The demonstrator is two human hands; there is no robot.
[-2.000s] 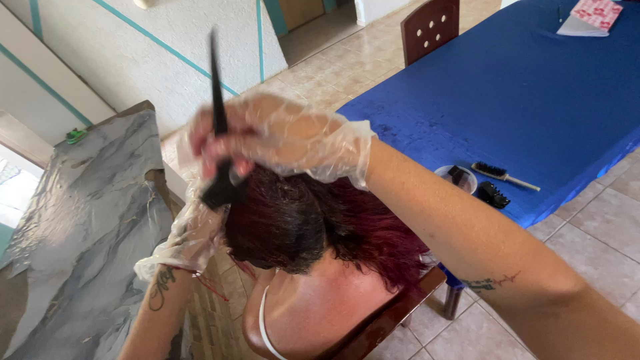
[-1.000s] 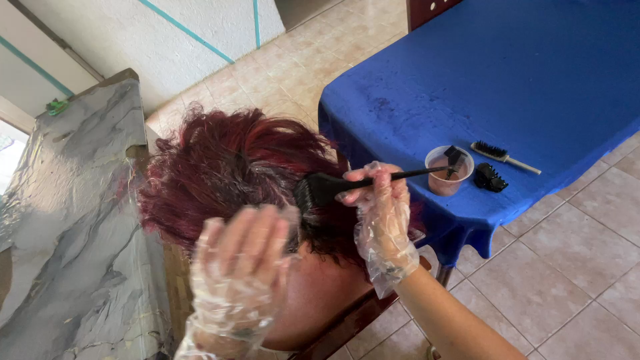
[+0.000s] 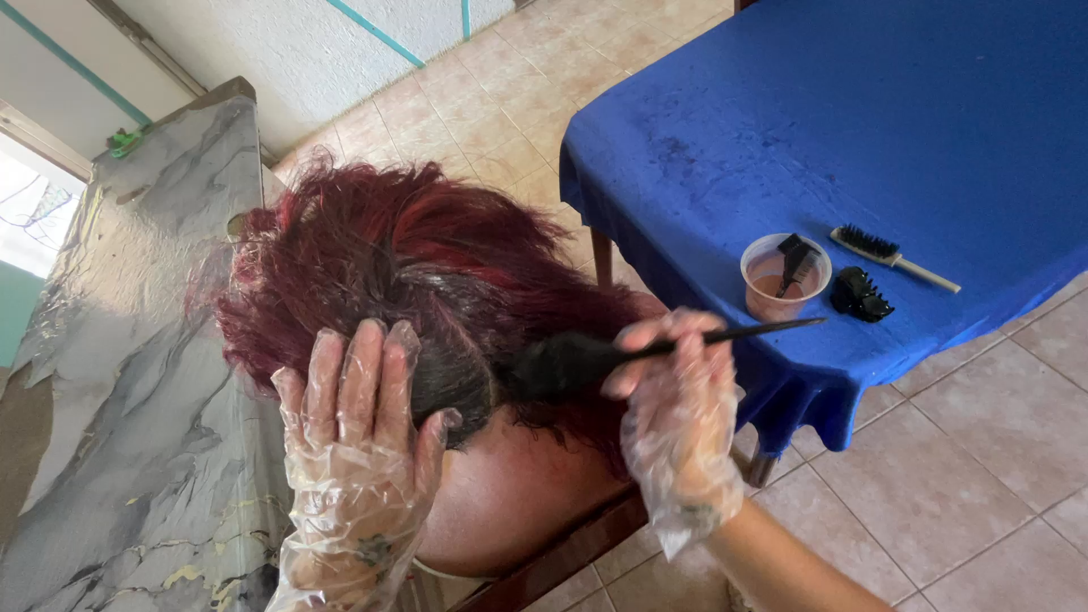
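A seated person's dark red hair (image 3: 425, 246), parted at the back of the head, lies in front of me. My left hand (image 3: 353, 459), in a clear plastic glove, rests with spread fingers against the hair left of the part and holds no tool. My right hand (image 3: 680, 408), gloved likewise, grips a black tint brush (image 3: 565, 365) by its handle. The brush's wide end is at the hair right of the part; its bristle tips are hard to make out. Beyond my right hand stands a plastic cup (image 3: 765, 293) of pinkish mixture with another black brush head (image 3: 797, 259) in it.
A table with a blue cloth (image 3: 722, 170) stands at the right, bearing a black hair claw clip (image 3: 860, 295) and a bristle hairbrush (image 3: 892, 257) beside the cup. At the left is a grey marble-patterned surface (image 3: 170, 340). The person's wooden chair (image 3: 561, 552) shows below.
Two seconds ago both hands were together at the head, the brush upright. Since the middle frame, my right hand and the brush have shifted down from the cup, and my left palm has settled on the hair.
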